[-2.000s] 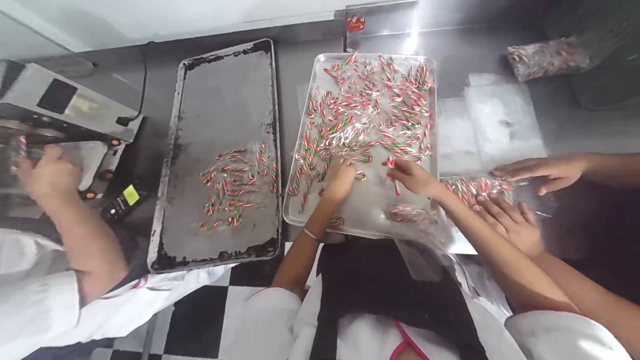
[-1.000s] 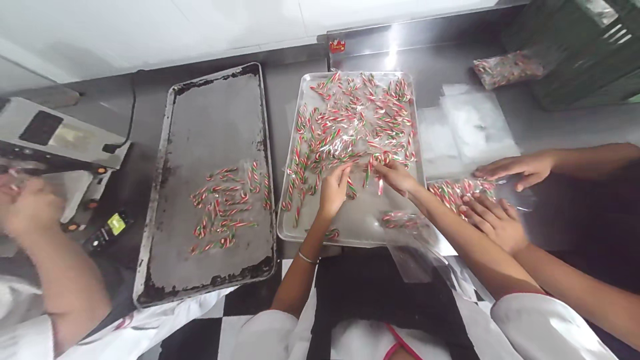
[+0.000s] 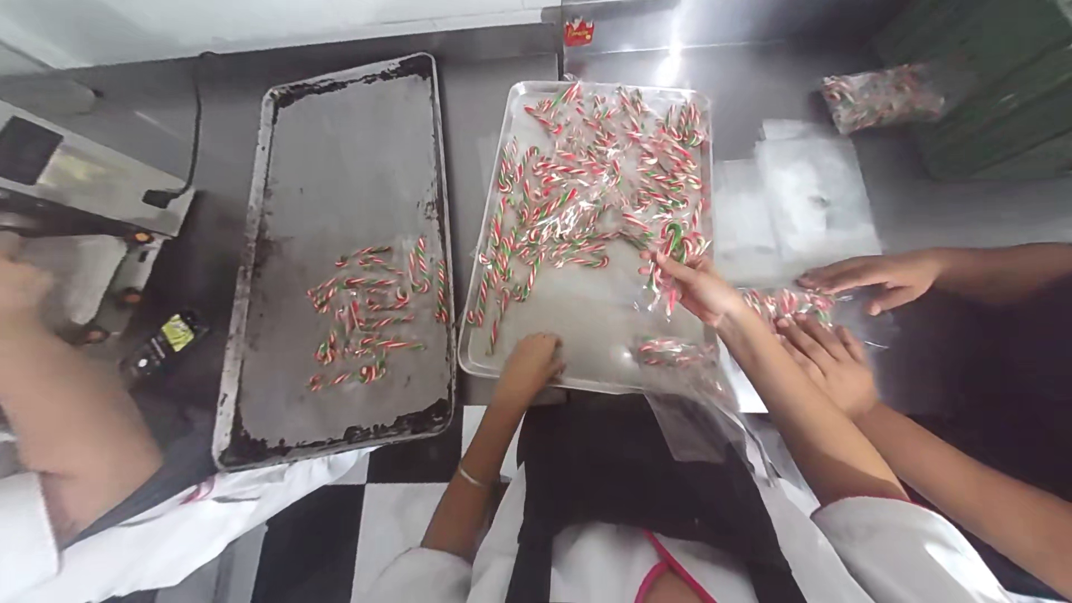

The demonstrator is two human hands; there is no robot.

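Note:
Small wrapped candy canes point(image 3: 586, 180) cover much of a light metal sheet tray point(image 3: 578, 377) in front of me. My right hand point(image 3: 699, 285) holds a small bunch of candy canes point(image 3: 670, 251) over the tray's right side. My left hand point(image 3: 533, 362) rests at the tray's near left edge, fingers curled down; whether anything is under them is hidden. A clear plastic bag point(image 3: 687, 410) with several candy canes inside its upper end lies over the near right corner of the tray.
At left, a dark-crusted baking tray point(image 3: 343, 167) holds more canes beside a machine point(image 3: 75, 167) and a person's arm point(image 3: 67, 410). At right, a co-worker's hands point(image 3: 837, 368) press a bag of canes point(image 3: 787, 306) near clear bags point(image 3: 812, 197), a filled bag point(image 3: 883, 96) and a green crate point(image 3: 997, 92).
My hands, close together over the canes before, have moved apart: the left toward the tray's near edge, the right to its right side with a bunch of canes.

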